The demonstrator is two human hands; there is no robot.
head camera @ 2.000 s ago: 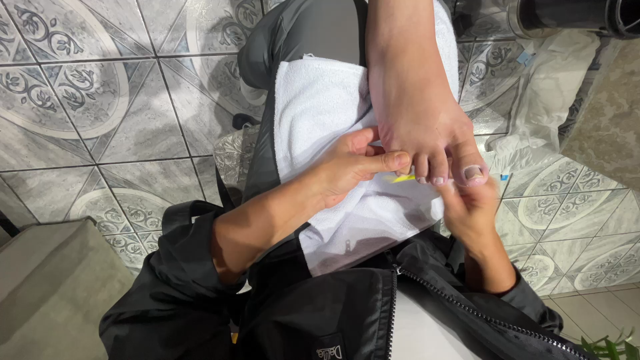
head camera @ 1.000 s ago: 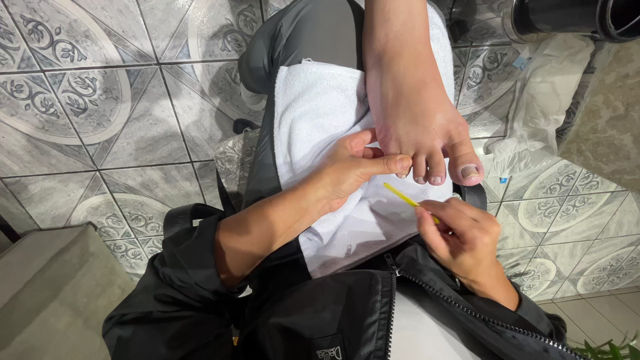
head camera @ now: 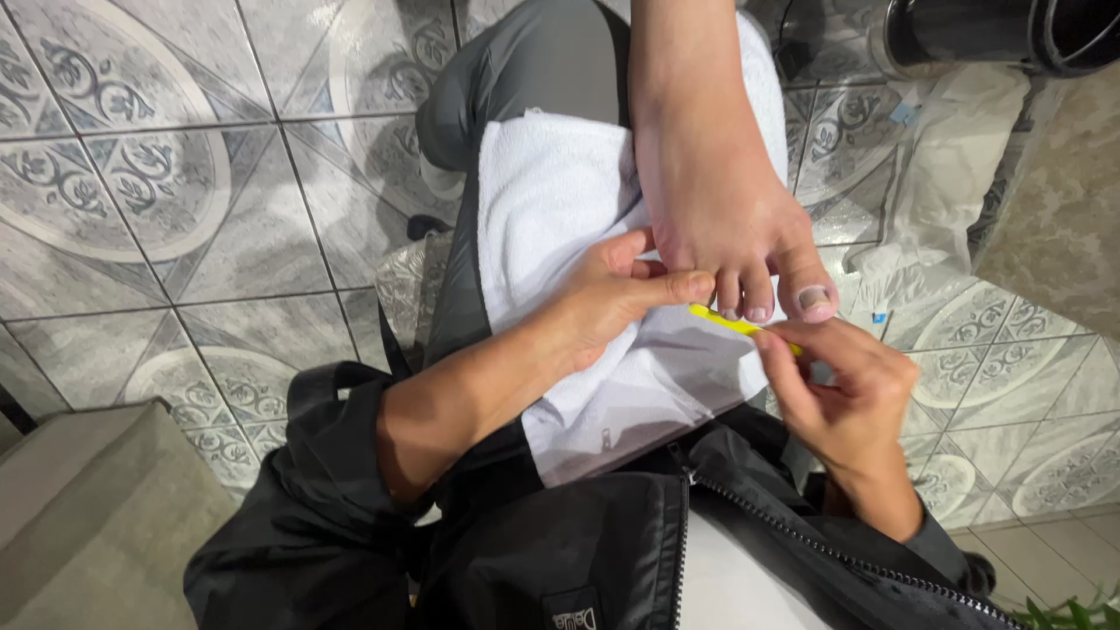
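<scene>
Another person's bare foot point(head camera: 726, 192) rests over a white towel point(head camera: 551, 201) on my lap, toes pointing toward me. My left hand point(head camera: 612, 297) grips the small outer toes, with its thumb across them and its fingers behind. In my right hand point(head camera: 840, 376) is a thin yellow nail file or similar flat stick point(head camera: 722, 322), pinched between thumb and fingers. Its free end lies by the small toes, near my left thumb tip; whether it touches a nail cannot be told. The big toe's nail point(head camera: 814, 297) looks dark in part.
A black cylindrical container point(head camera: 962, 35) lies or stands at the top right. Below it, crumpled clear plastic point(head camera: 945, 166) is on the patterned tile floor point(head camera: 210, 166). A grey box-like block point(head camera: 114, 499) stands at the lower left, and green leaves point(head camera: 1067, 612) show at the lower right corner.
One second ago the yellow stick was held lower, away from the toes; my right hand has moved up with it to the toes. My left hand keeps its hold.
</scene>
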